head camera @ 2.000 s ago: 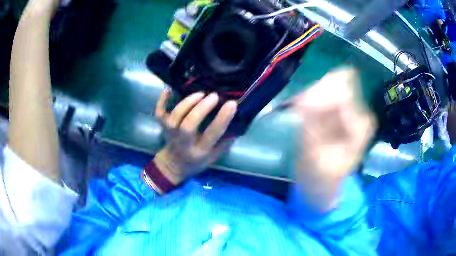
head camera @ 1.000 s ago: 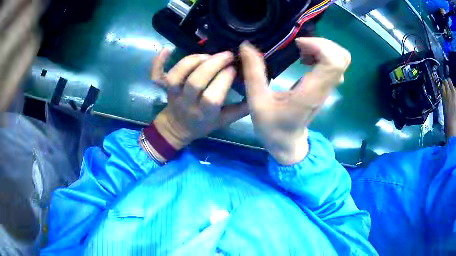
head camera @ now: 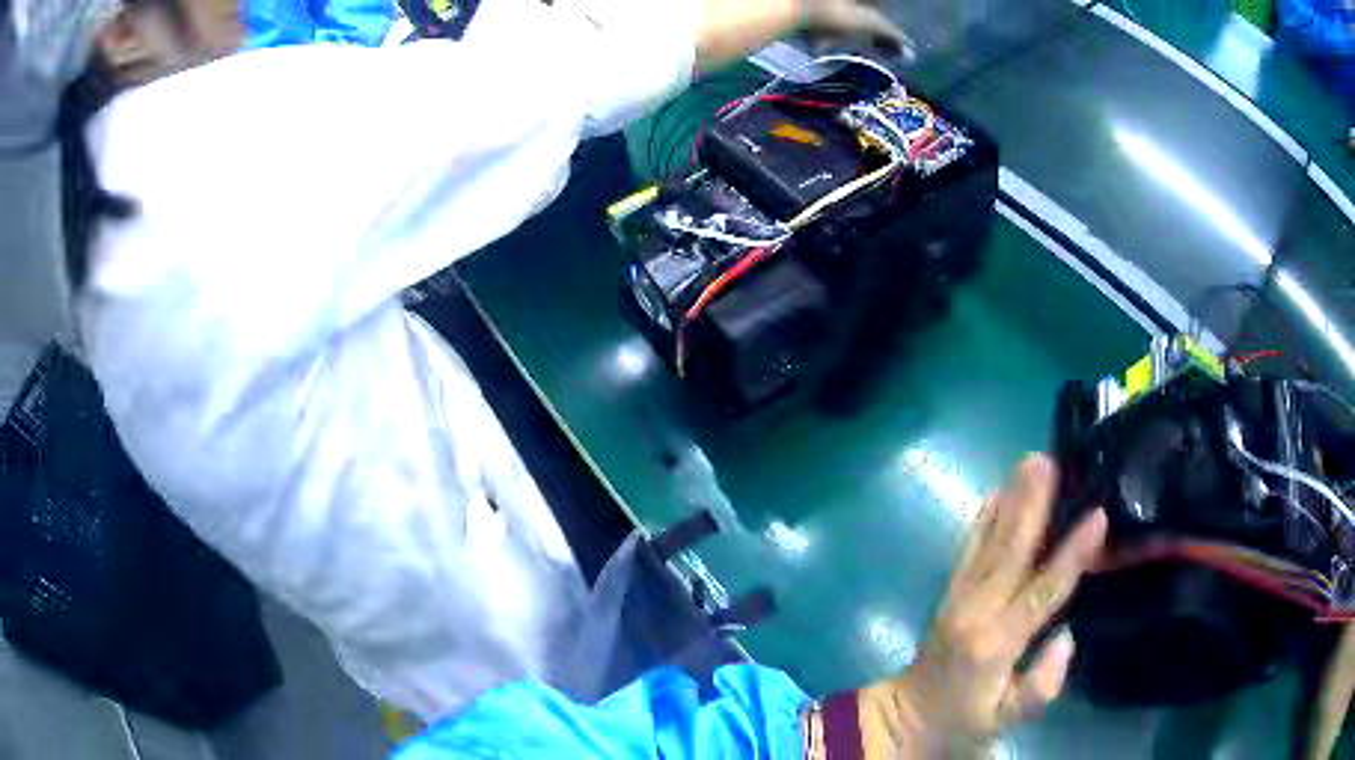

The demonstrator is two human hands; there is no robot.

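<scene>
A black open unit [head camera: 1174,490] is at the right, with a yellow block on its upper edge, a white cable and a bundle of red and yellow leads [head camera: 1226,561] across it. My left hand [head camera: 988,609], with a dark red wristband, is at the unit's left side. Its fingers are apart and its fingertips overlap the unit's edge; no grip shows. A strip of skin at the lower right edge, probably my right hand [head camera: 1327,698], is cut off by the picture's edge, so its fingers cannot be made out.
A second black unit [head camera: 847,223] with an amber patch and loose leads stands on the green bench [head camera: 877,490]. A person in a white smock [head camera: 342,253] leans in from the left, one hand beyond that unit. Black tabs [head camera: 687,532] hang at the bench edge. A grey track runs behind.
The view has swung left, bringing the white-smocked person and second unit into view. My unit now appears at the right. My right hand has left the unit's front and is nearly out of view.
</scene>
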